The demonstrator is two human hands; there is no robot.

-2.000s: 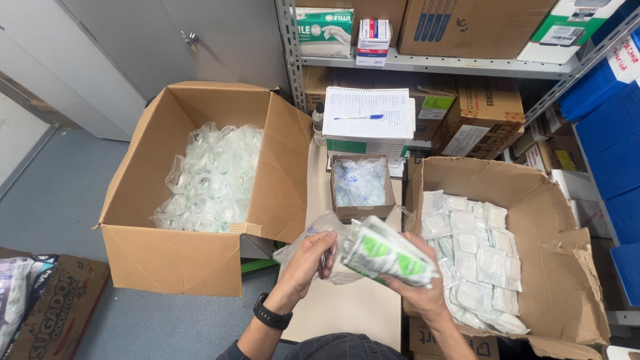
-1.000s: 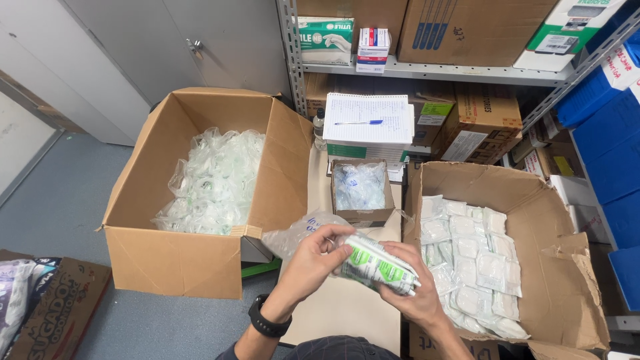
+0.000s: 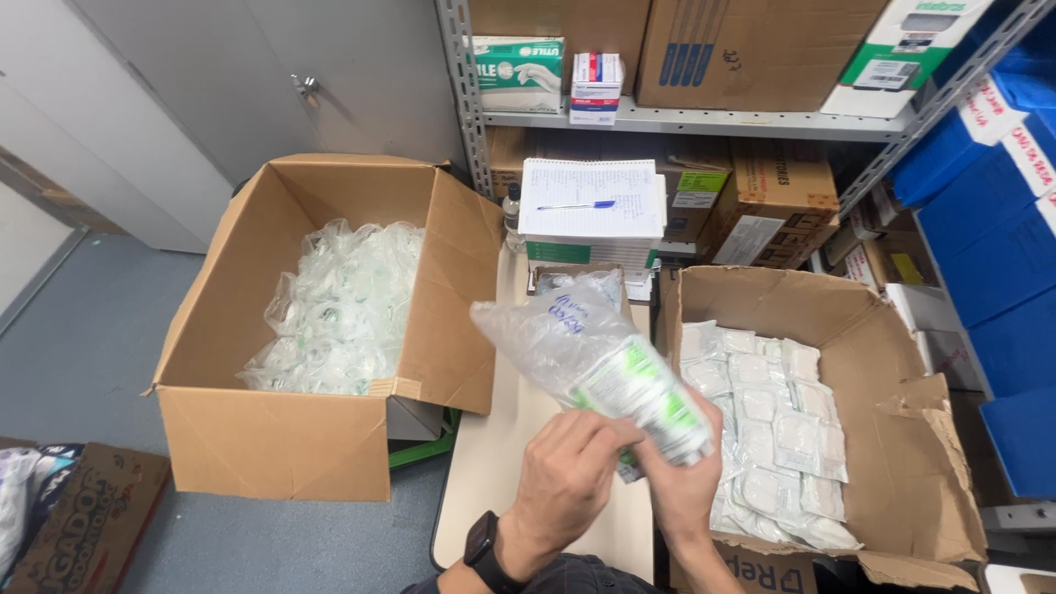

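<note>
A clear plastic bag (image 3: 544,338) with blue handwriting surrounds a stack of white and green packets (image 3: 648,396), its loose end pointing up and left. My right hand (image 3: 689,470) grips the lower right side of the bagged stack. My left hand (image 3: 573,474), with a black watch at the wrist, has its fingers bent and pinched at the bag's lower edge. Left of my hands, a large cardboard box (image 3: 272,437) holds many clear bags (image 3: 338,322). To the right, another open cardboard box (image 3: 899,462) holds many flat white packets (image 3: 780,421).
Behind my hands, a small box of plastic bags (image 3: 590,280) sits on the cream tabletop (image 3: 487,495). A spiral notebook (image 3: 590,181) with a blue pen (image 3: 577,205) lies on a stack. A metal shelf (image 3: 701,120) holds boxes; blue bins (image 3: 1006,272) stand at the right.
The packets, loosely bagged or beside the bag two seconds ago, are now inside it. The stack has tilted, and the bag's loose end has swung up over the small box.
</note>
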